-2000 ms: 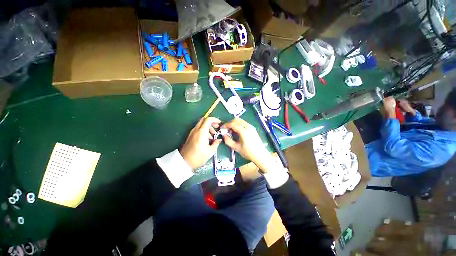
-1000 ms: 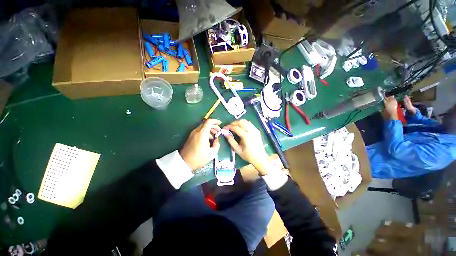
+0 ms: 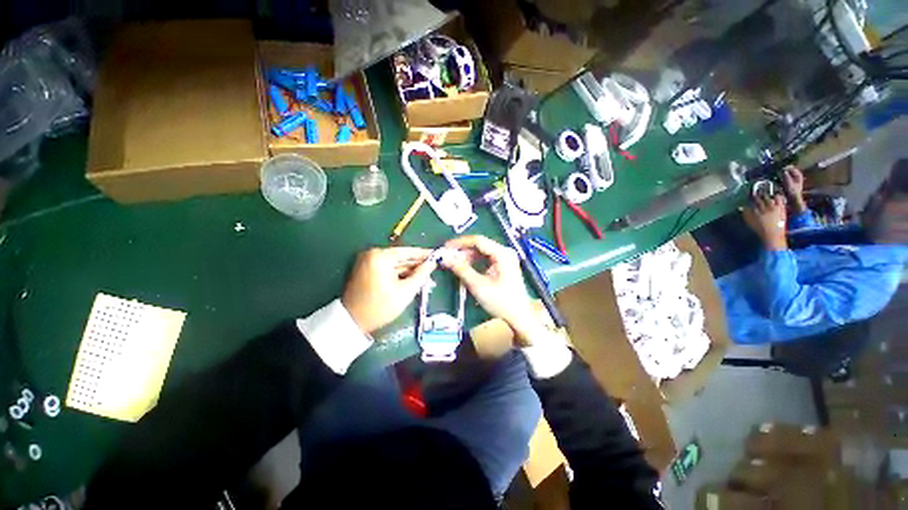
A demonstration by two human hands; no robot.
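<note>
A white loop-shaped housing shell [image 3: 439, 337] with a blue-and-white patch in its solid end hangs below my hands at the bench edge. My left hand [image 3: 386, 284] and my right hand [image 3: 492, 281] pinch its loop end with their fingertips close together. Any small part between the fingertips is too small to tell. A second white housing shell [image 3: 455, 209] lies on the bench just beyond my hands, with a yellow stick [image 3: 407, 218] beside it. The hammer [image 3: 528, 261] lies to the right of my right hand.
Red-handled pliers [image 3: 560, 221] and white rings [image 3: 577, 186] lie to the right. A clear cup [image 3: 294, 186], a jar [image 3: 369, 185] and a carton of blue cylinders [image 3: 370, 142] stand behind. A carton of white parts [image 3: 687, 383] is at right. A spotted sheet [image 3: 125, 356] lies left. A person in blue [image 3: 811, 289] is at far right.
The whole view has shifted slightly. My left hand's fingers are stretched out straighter towards the loop end, and the hand sits a little farther from my right. The other person's hands have moved.
</note>
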